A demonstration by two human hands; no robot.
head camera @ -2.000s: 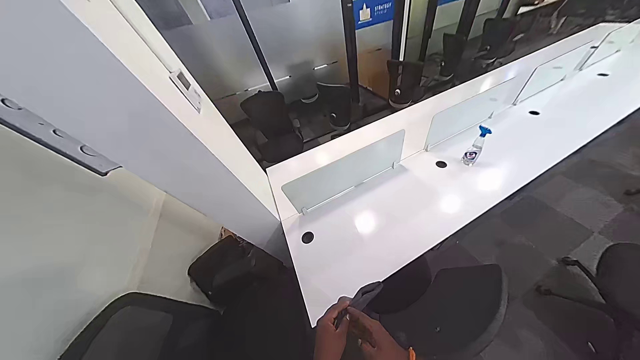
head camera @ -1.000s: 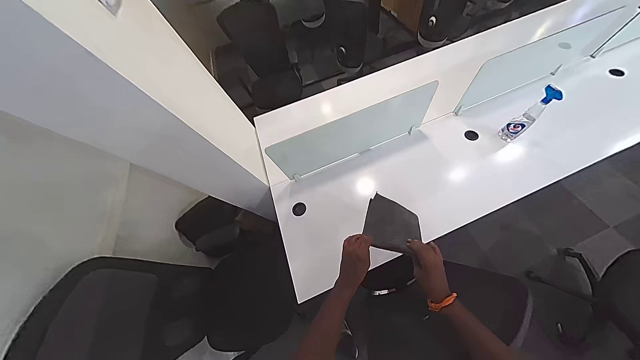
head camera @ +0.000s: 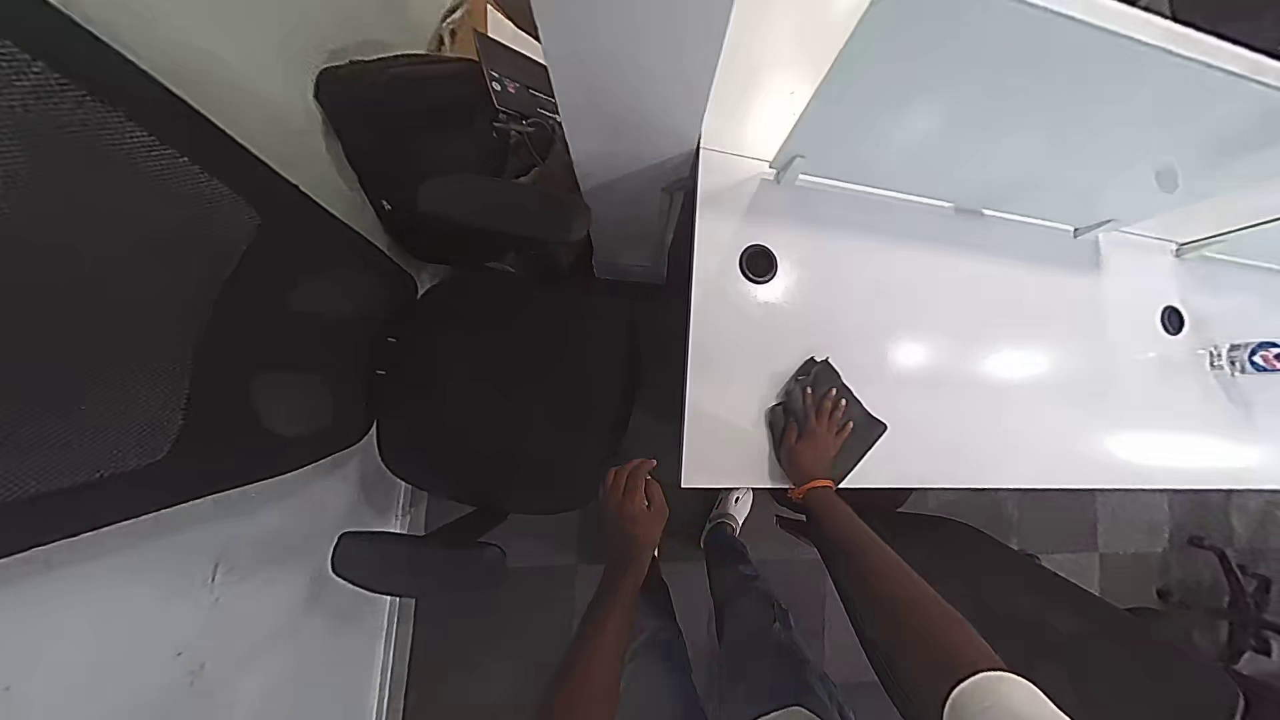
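Note:
A dark grey cloth point(head camera: 858, 428) lies bunched on the white desk point(head camera: 960, 430), close to its front left corner. My right hand point(head camera: 816, 440), with an orange band at the wrist, rests palm down on the cloth with its fingers spread, pressing it to the desktop. My left hand point(head camera: 634, 500) hangs just left of the desk's edge, holding nothing, its fingers loosely curled. At the far right of the desk a clear bottle point(head camera: 1255, 357) with a label is partly cut off by the frame.
A frosted glass divider point(head camera: 1000, 110) stands along the desk's back. Two black cable grommets point(head camera: 758, 264) sit in the desktop. Black chairs point(head camera: 510, 390) stand left and below right. A black bag point(head camera: 420, 150) leans near the pillar point(head camera: 640, 110).
A second ago both hands held the cloth up between them. Now it lies on the desk under my right hand, and my left hand has let go. The view has swung down and left.

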